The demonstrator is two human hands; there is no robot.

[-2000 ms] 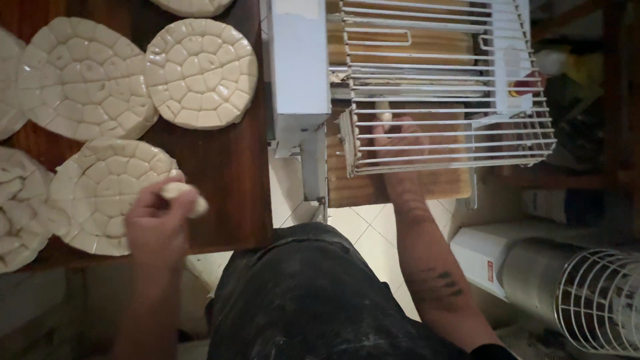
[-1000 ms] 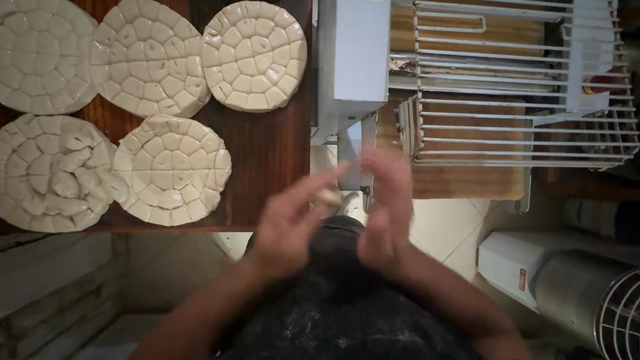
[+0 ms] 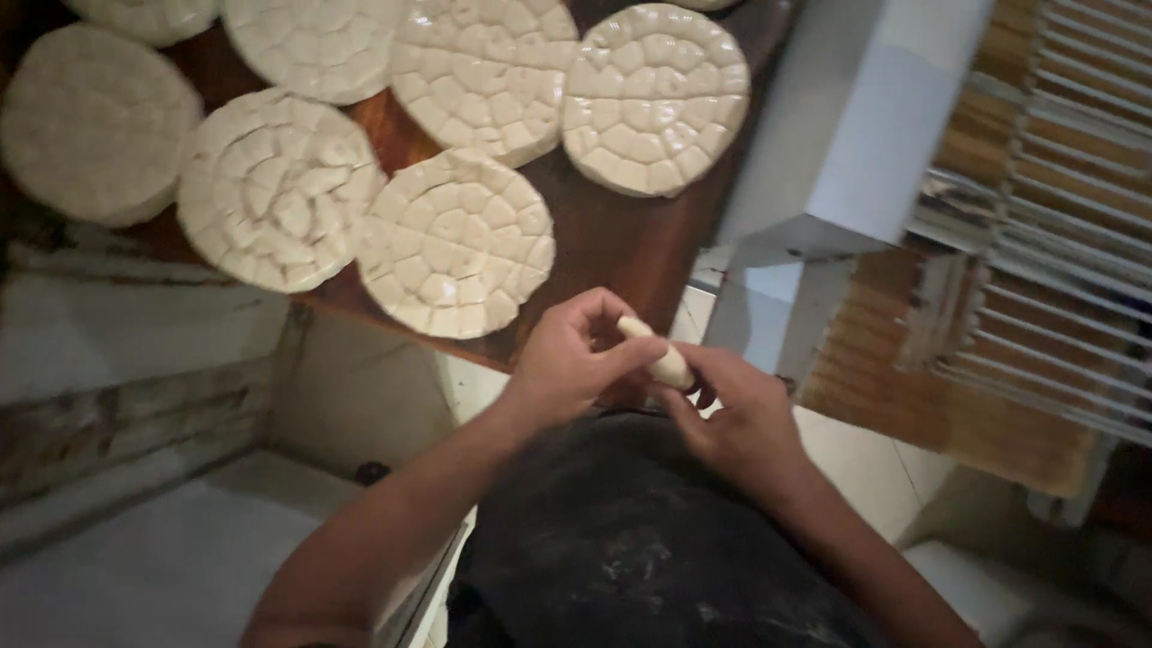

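Observation:
A small, pale piece of dough (image 3: 668, 364) is held between my two hands, above my dark, flour-dusted apron (image 3: 630, 540). My left hand (image 3: 585, 355) pinches it from the left with thumb and fingers, and my right hand (image 3: 733, 405) has its fingertips on the right end. Just up and left of my hands, a round dough slab (image 3: 459, 243), divided into small pieces, lies near the edge of the wooden table. Another divided dough round (image 3: 655, 99) sits farther back near the table's right side, and a third round (image 3: 279, 189), with a disturbed middle, lies to the left.
Several more dough rounds cover the dark wooden table (image 3: 621, 238). Right of it stands a light metal machine housing (image 3: 846, 135), with a wire guard (image 3: 1071, 225) over a wooden board (image 3: 954, 387). A pale surface (image 3: 180, 549) is at lower left.
Two seconds ago my left hand was over a dough round and my right was under the wire guard. Both have come together in front of me, now on one dough piece. The view has tilted.

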